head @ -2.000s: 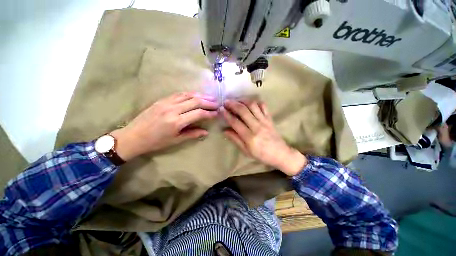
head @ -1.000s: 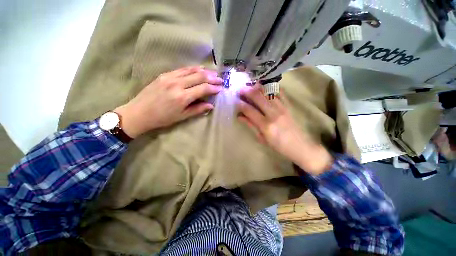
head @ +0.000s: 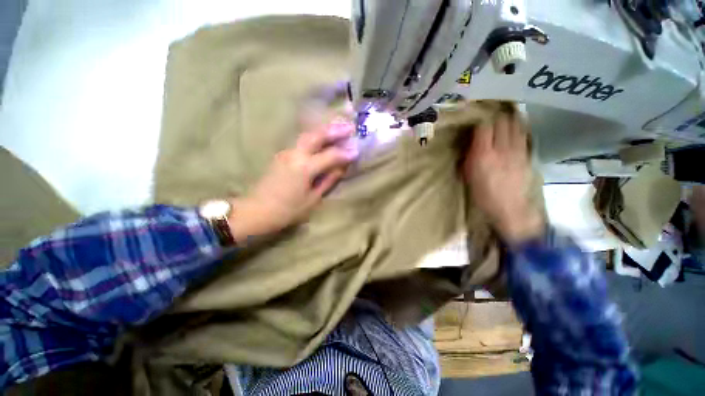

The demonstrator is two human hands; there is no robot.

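Note:
A large khaki garment panel [head: 209,116] lies under the white sewing machine head [head: 587,116] and hangs in folds towards my lap. A squarish area shows on it left of the needle. The needle and presser foot [head: 362,124] are under bright violet-white light, partly lost in glare. My left hand [head: 298,178] is on the cloth just left of the needle, thumb and fingers close together, blurred; whether it pinches cloth is unclear. My right hand [head: 502,170] grips bunched cloth at the panel's right side, right of the needle.
A folded khaki stack [head: 645,205] lies at the right beyond the machine, with white and dark pieces below it. The white table [head: 93,100] extends at the left. Khaki cloth [head: 31,209] shows at the left edge. A brown wooden surface [head: 479,336] is below the table.
My right hand has moved right, away from the needle, and has taken hold of the cloth's right side. The panel has turned and bunched there. My left hand has shifted slightly right and down.

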